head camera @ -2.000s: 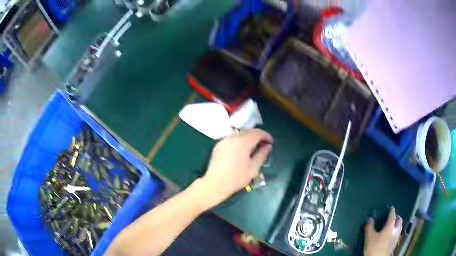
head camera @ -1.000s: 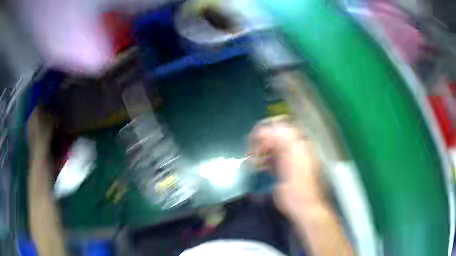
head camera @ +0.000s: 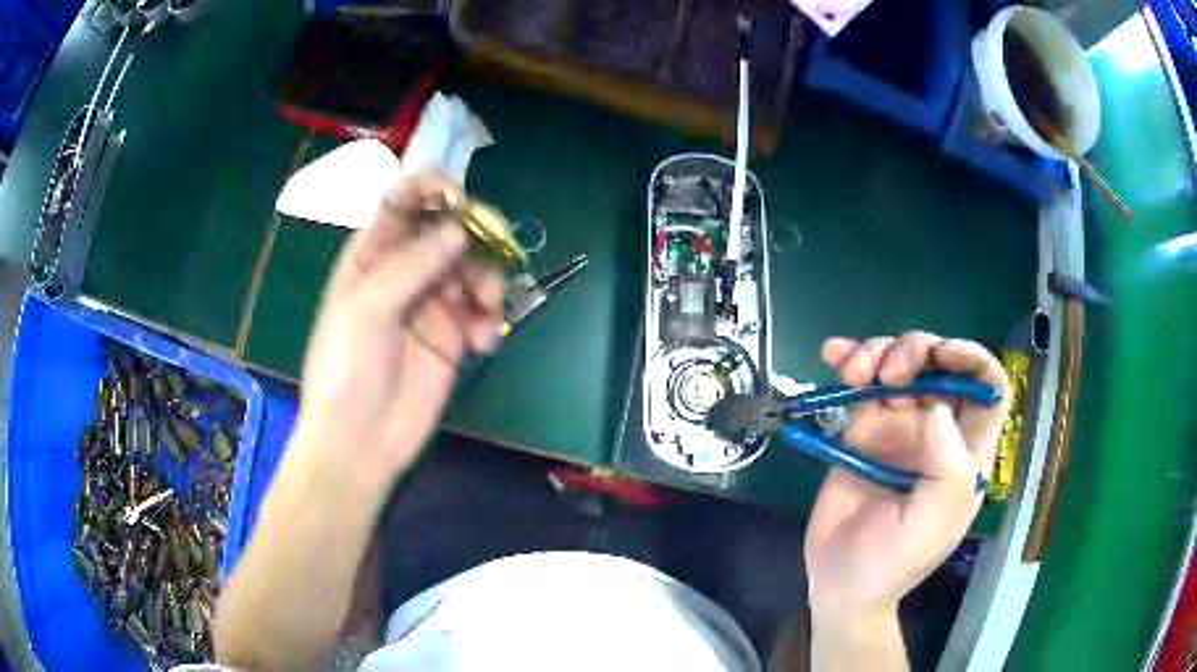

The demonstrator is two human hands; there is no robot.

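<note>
The lock housing (head camera: 667,315) lies open side up on the bench, its large round end toward me, with a white strip (head camera: 740,171) sticking out past its far end. My right hand (head camera: 906,446) holds the blue-handled pliers (head camera: 853,475), their dark jaws over the right side of the round end. My left hand (head camera: 407,276) is raised left of the housing and holds a brass-coloured piece (head camera: 484,230) between thumb and fingers; its exact shape is partly hidden. Thin pointed plier tips (head camera: 558,278) show beside the left hand on the bench.
A blue crate (head camera: 53,486) of brassy-dark pieces stands at left. A red and black box (head camera: 348,79), brown tray (head camera: 578,59) and blue bin (head camera: 886,66) stand behind. The grease pot (head camera: 1011,85) is at back right. A hammer handle (head camera: 1053,433) and yellow handle (head camera: 1011,420) lie at right.
The view has swung and settled. My right hand, empty-looking at the lower right before, now holds the blue-handled pliers at the housing. My left hand has come up with the brass-coloured piece.
</note>
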